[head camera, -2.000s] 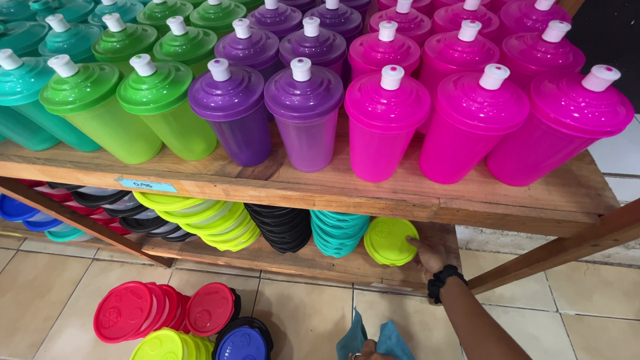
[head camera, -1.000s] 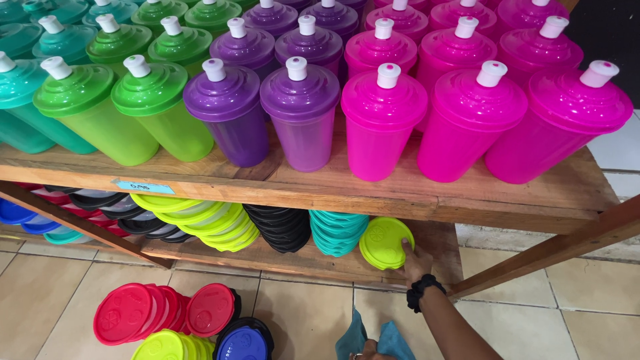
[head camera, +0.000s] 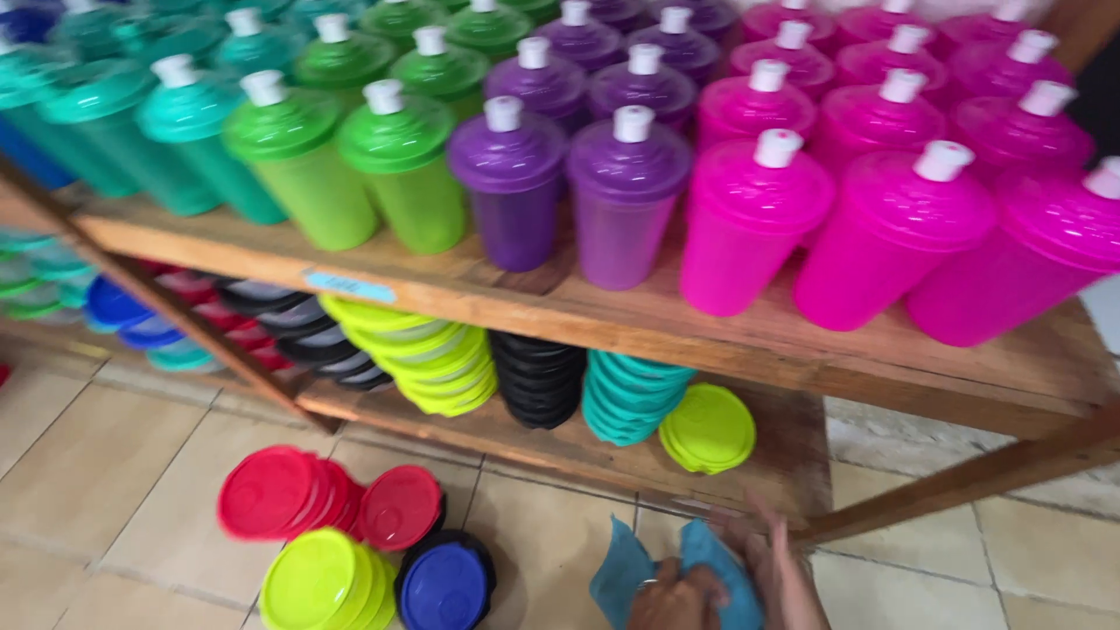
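Note:
At the bottom of the head view, my left hand (head camera: 672, 595), with a ring on a finger, is closed on a blue cloth (head camera: 722, 569) whose two ends stick up. My right hand (head camera: 759, 547) is blurred and lies against the cloth's right side; whether its fingers grip the cloth cannot be told. Above them, a yellow-green round plastic lid (head camera: 709, 429) tops a stack at the right end of the lower wooden shelf (head camera: 779, 464). Beside that stack stand teal containers (head camera: 632, 394), then black ones (head camera: 535, 381) and yellow-green ones (head camera: 429, 359).
Plastic bottles with white spouts, pink (head camera: 752, 227), purple (head camera: 626, 206) and green (head camera: 402, 175), fill the upper shelf (head camera: 542, 319). On the tiled floor are stacks with red (head camera: 271, 494), yellow-green (head camera: 311, 582) and blue (head camera: 444, 582) lids. A slanted wooden brace (head camera: 962, 477) stands right of my hands.
My right hand has left the yellow-green lid on the lower shelf and come down to the blue cloth by my left hand. The view has shifted and blurred somewhat.

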